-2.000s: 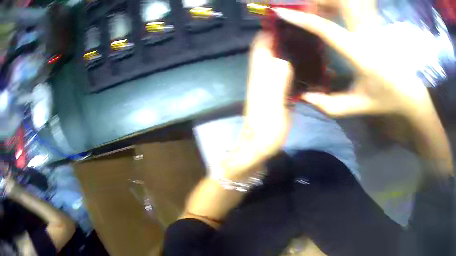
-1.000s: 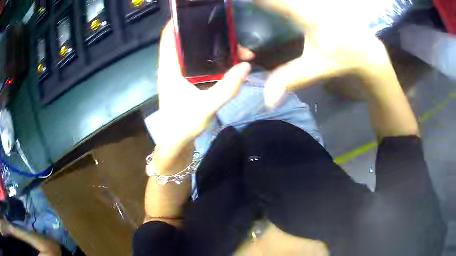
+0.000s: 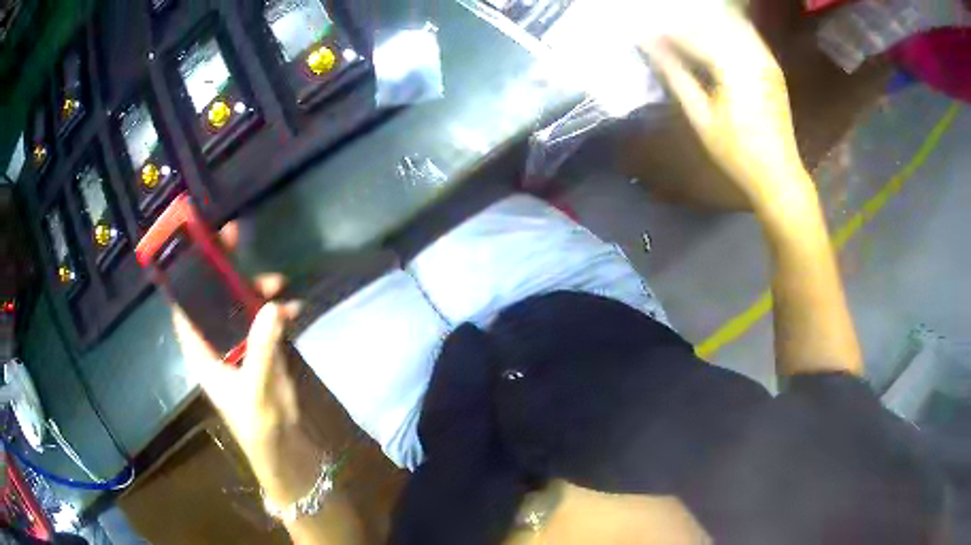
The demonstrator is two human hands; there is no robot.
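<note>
My left hand (image 3: 250,373) holds a red device unit (image 3: 202,279) at the left, tilted above the bench edge. Its dark screen faces up and its rim is bright red. My right hand (image 3: 724,91) is at the upper right, over a glaring clear plastic tray (image 3: 602,96). Its fingertips are overexposed, so I cannot tell whether they hold anything. The black work tray (image 3: 250,154) lies at the upper left with several units showing silvery areas and yellow-gold round spots.
A white patch (image 3: 408,66) lies at the black tray's right side on the green bench mat (image 3: 468,133). A cardboard box (image 3: 176,484) is below the bench edge. A blue cable (image 3: 69,479) is at lower left. A yellow line (image 3: 735,328) crosses the grey floor.
My left hand has moved left and down with the red unit. My right hand has moved away from the unit, up over the clear plastic. The view has shifted, showing more of the black tray.
</note>
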